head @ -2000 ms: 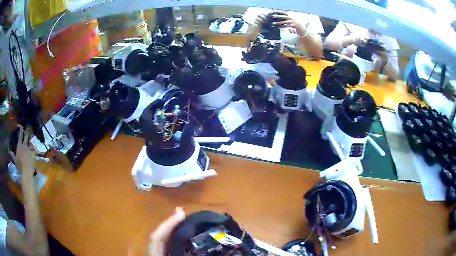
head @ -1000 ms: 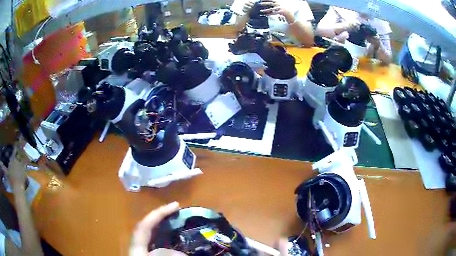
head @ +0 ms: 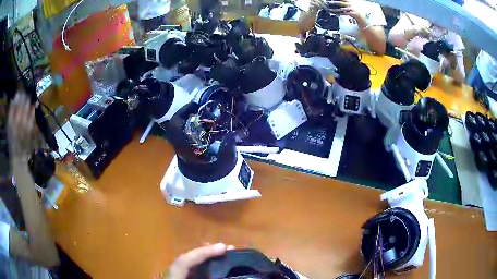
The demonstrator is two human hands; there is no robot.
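Observation:
A black camera head housing (head: 240,265) is at the bottom edge, cut off by it. My left hand (head: 199,260) holds its left side, with fingers over the rim. My right hand is not in view. To the right, a camera unit (head: 406,240) with a white base lies with its open black shell facing me, red and dark wires hanging from it to the bottom edge. Another camera unit (head: 210,182) stands upright at centre left, its black head open with coloured wires showing.
Several camera units stand behind on mats, with a white plate (head: 287,119) among them. A long black box (head: 109,131) is at left. Rows of black parts (head: 482,141) are at right. Another person's arm (head: 27,201) is at far left; other people work opposite.
The whole view has shifted, so the bench things appear further right. The held housing now sits lower, its wired inside mostly hidden. The fingers seen near its right side have left the view.

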